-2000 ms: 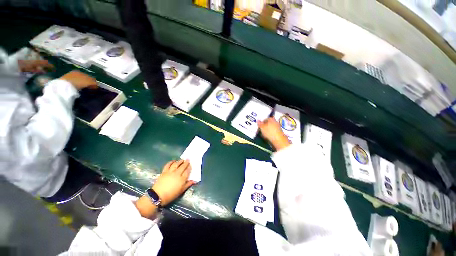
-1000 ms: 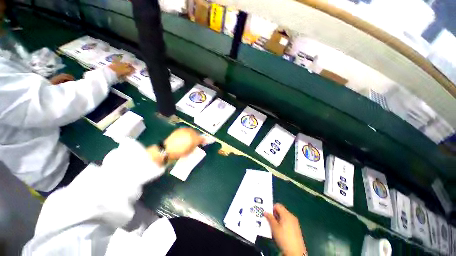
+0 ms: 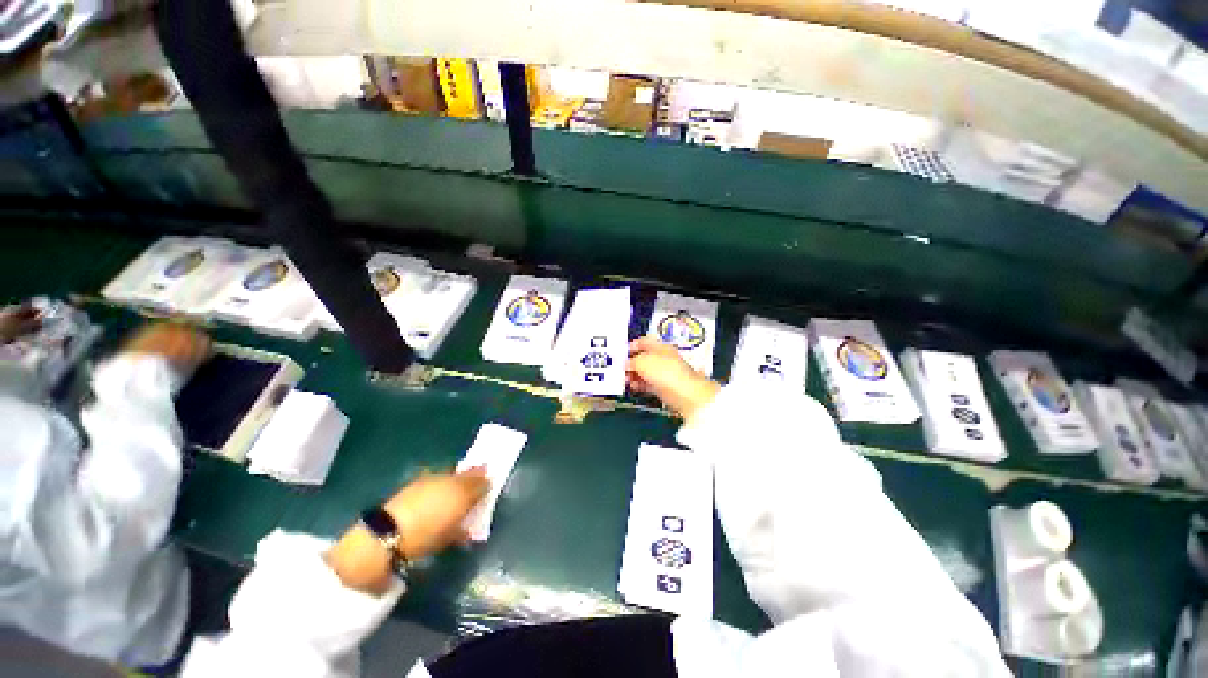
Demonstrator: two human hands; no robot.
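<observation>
My right hand [image 3: 672, 376] grips the edge of a long white leaflet [image 3: 599, 342] with dark marks, held over a package in the far row. My left hand [image 3: 444, 510] lies on small plain white cards [image 3: 493, 466] on the bench; whether its fingers grip a card cannot be told. A pile of printed leaflets [image 3: 669, 530] lies in front of me, beside my right sleeve. White packages [image 3: 861, 371] stand in the far row, some with a coloured round emblem, others with dark-marked leaflets on top.
At left, a person in a white smock reaches past an open box [image 3: 272, 404] with a dark inside. A stack of white cards [image 3: 300, 437] stands beside it. A dark post [image 3: 285, 192] rises at left. White rolls [image 3: 1064, 587] sit at right on the green bench [image 3: 556, 477]. A raised shelf runs behind.
My right hand has moved from the leaflet pile to the far row with a leaflet. My left hand has come back from near the row to the small cards. The view has turned.
</observation>
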